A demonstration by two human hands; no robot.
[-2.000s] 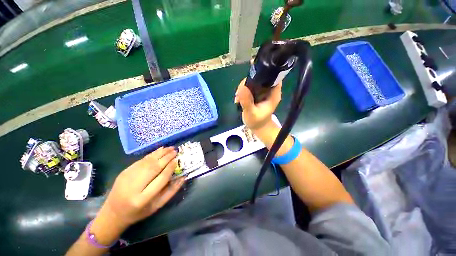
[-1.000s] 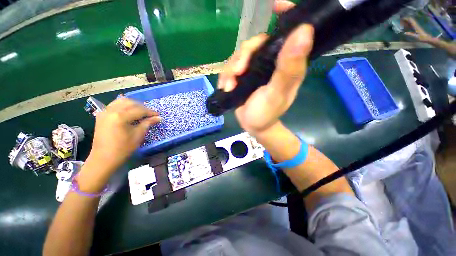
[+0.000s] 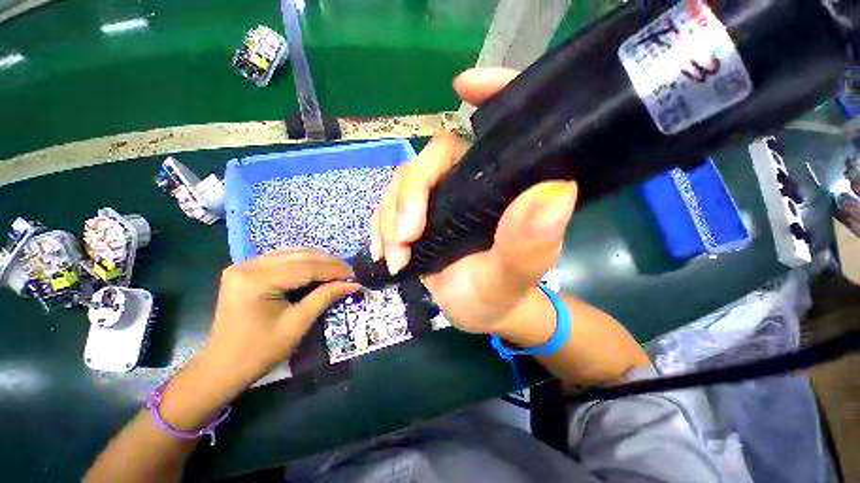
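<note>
My right hand (image 3: 490,236) grips the black electric screwdriver (image 3: 566,123), which is tilted with its tip end down at the left. My left hand (image 3: 273,311) pinches finger and thumb together right at the screwdriver's tip; a screw between them is too small to tell. Just below the tip, a circuit board (image 3: 368,325) crowded with parts sits in the white fixture (image 3: 275,375), between dark pads. The fixture is mostly hidden by my hands. The blue screw bin (image 3: 236,203), heaped with tiny silver screws, lies just behind my hands.
Several units (image 3: 47,266) stand at the left, beside a loose white unit (image 3: 121,330). One unit (image 3: 193,193) leans by the bin. Another (image 3: 260,55) is on the green belt near the grey divider bar (image 3: 304,71). A second blue bin (image 3: 698,208) and fixture (image 3: 781,203) are at right.
My left hand has moved from the screw bin to the screwdriver tip. The screwdriver has swung from upright to tilted, and its tip has come down over the board.
</note>
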